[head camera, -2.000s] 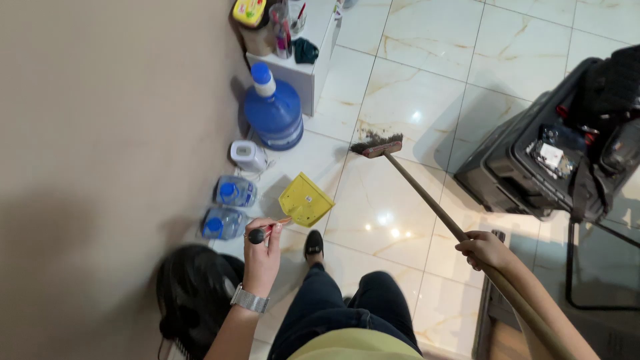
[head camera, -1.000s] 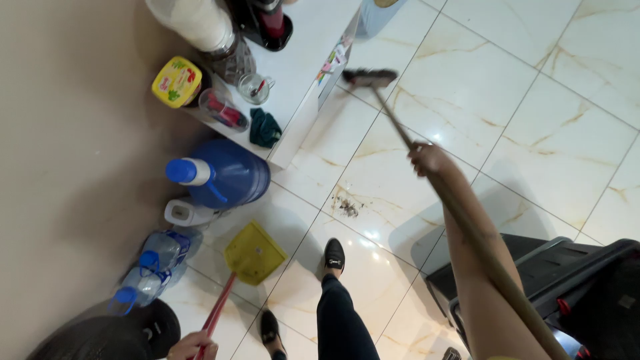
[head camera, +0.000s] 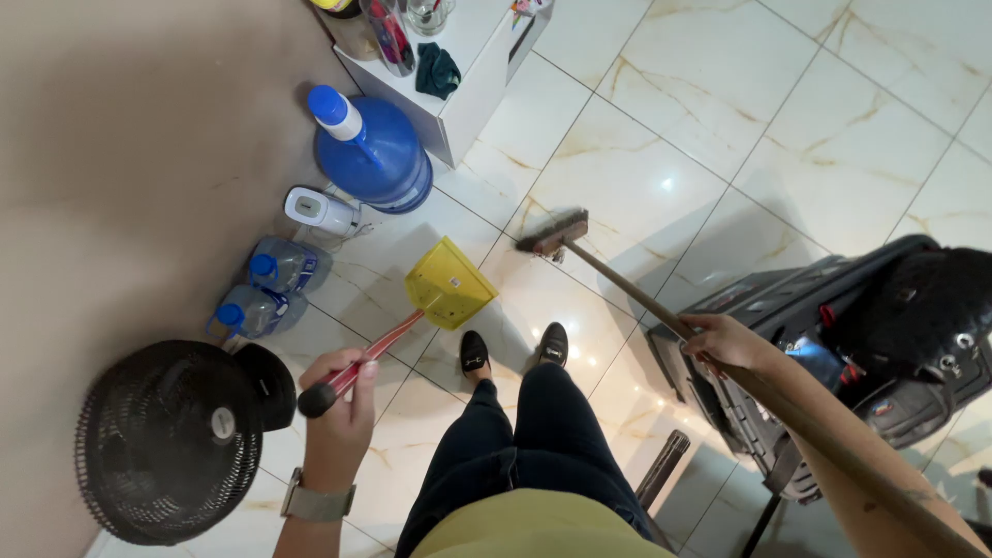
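My left hand (head camera: 345, 395) is closed around the red handle of a yellow dustpan (head camera: 449, 285), whose pan lies on the tiled floor in front of my feet. A few dark specks lie in the pan. With my right hand (head camera: 725, 341) I grip the long wooden handle of a push broom (head camera: 559, 235). The broom's head, with dark bristles, rests on the floor up and to the right of the pan, apart from it. Some dark debris shows at the near edge of the broom head.
Along the wall at left stand a black fan (head camera: 170, 442), water bottles (head camera: 283, 267), a white device (head camera: 322, 209) and a large blue water jug (head camera: 376, 155). A white cabinet (head camera: 465, 116) is beyond them. A black wheeled case (head camera: 744, 302) with a bag stands at right.
The broom head has come back from beside the white cabinet to the floor nearer the dustpan, where the debris pile lay a second ago. The view has shifted.
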